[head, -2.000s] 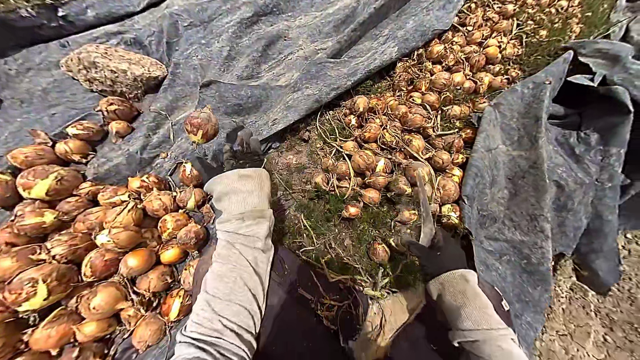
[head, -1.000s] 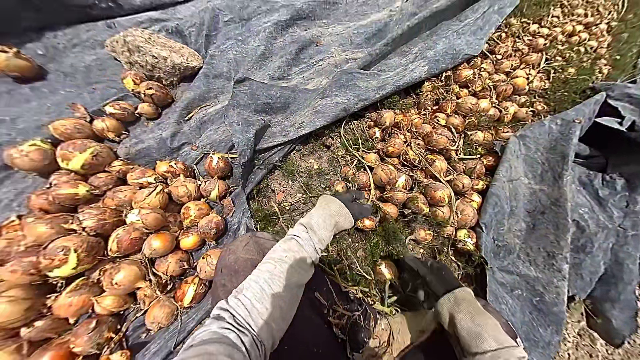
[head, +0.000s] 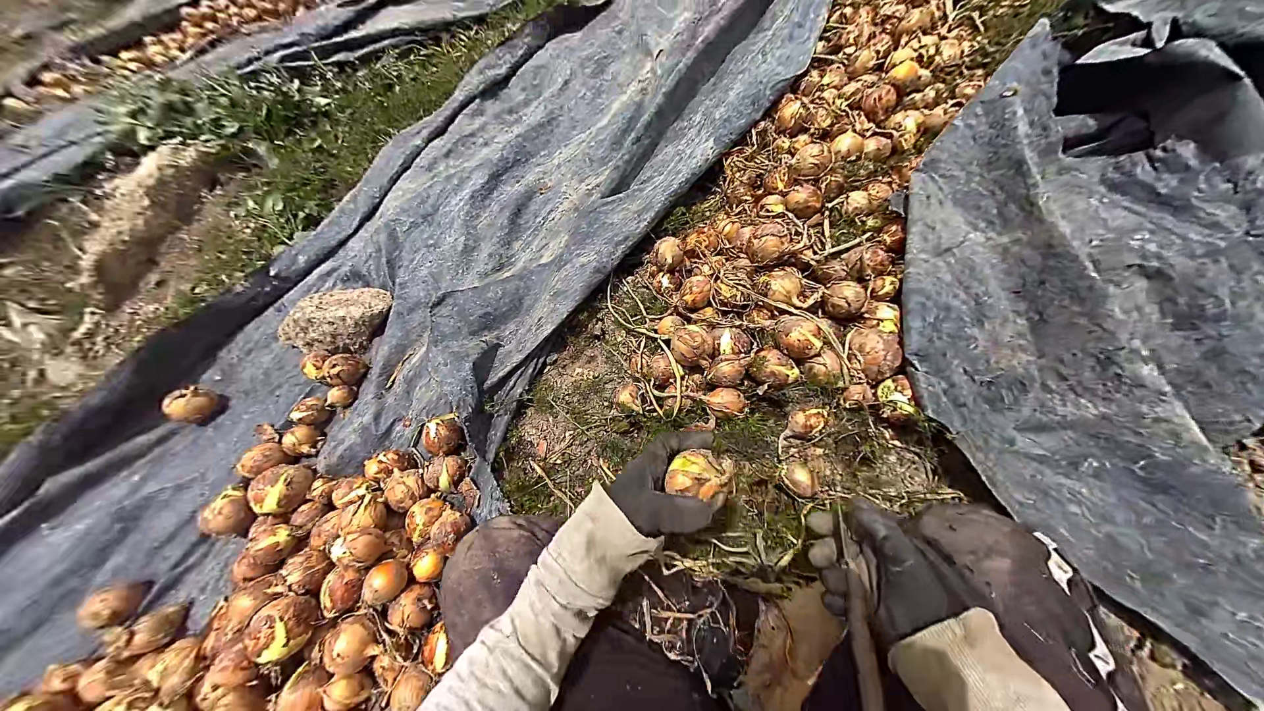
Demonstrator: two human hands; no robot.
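My left hand, in a dark glove, holds a yellow-brown onion above the grassy soil between my knees. My right hand, also gloved, is closed around a long thin tool, whose kind I cannot tell from this angle. Just beyond my hands, a bed of onions with dry stalks runs up to the top right. A loose onion lies on the soil between my two hands. To the left, a heap of onions rests on grey fabric sheeting.
A rough stone weighs down the left sheeting, with a single onion near it. More grey sheeting lies folded along the right side. Green weeds and another strip of onions are at the upper left.
My left hand was over the left sheeting, then reached to the edge of the onion bed, and now is nearer my knees with an onion in it. The view has shifted.
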